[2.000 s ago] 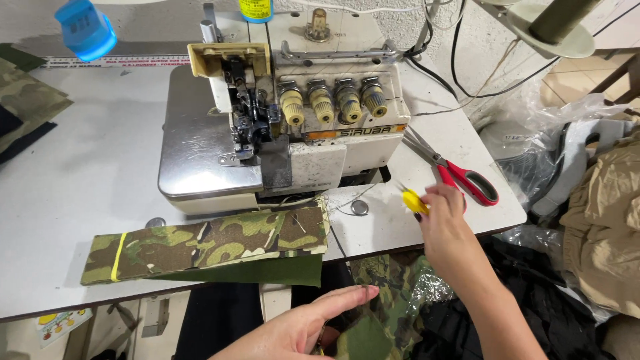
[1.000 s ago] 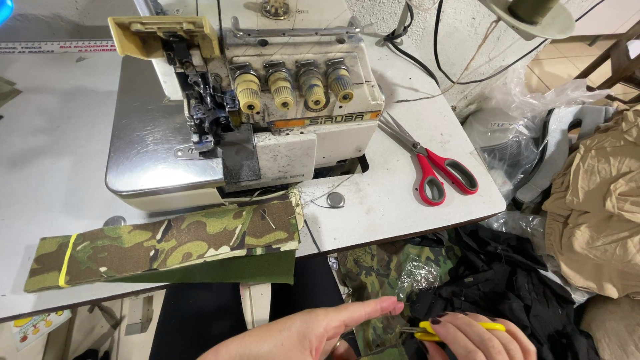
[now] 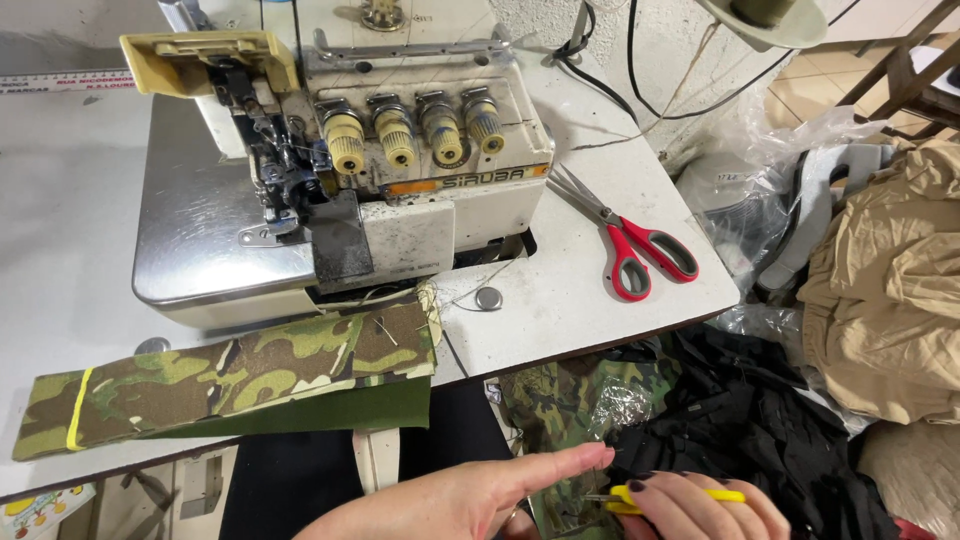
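My right hand (image 3: pixel 697 506), at the bottom, is closed on yellow-handled thread snips (image 3: pixel 619 499), their short metal tip pointing left. Beside the tip, my left hand (image 3: pixel 465 487) reaches in with its index finger extended; its lower fingers are partly cut off by the frame edge, and whether they hold anything is hidden. A stack of camouflage fabric strips (image 3: pixel 262 367) with a yellow band (image 3: pixel 79 409) lies at the table's front edge, over dark green fabric (image 3: pixel 360 409). Behind it stands a Siruba overlock sewing machine (image 3: pixel 450 217). Red-handled scissors (image 3: pixel 622 232) lie on the table.
The white table's front edge (image 3: pixel 660 330) runs between the machine and my hands. Below it are camouflage cloth (image 3: pixel 555 394) and black fabric (image 3: pixel 735 420). Tan fabric (image 3: pixel 892 285) and clear plastic bags (image 3: pixel 735 195) are heaped at the right. Black cables (image 3: pixel 600 82) hang behind the machine.
My right hand, over the table's front edge with the yellow snips two seconds ago, has moved down beside my left hand. The view has shifted too.
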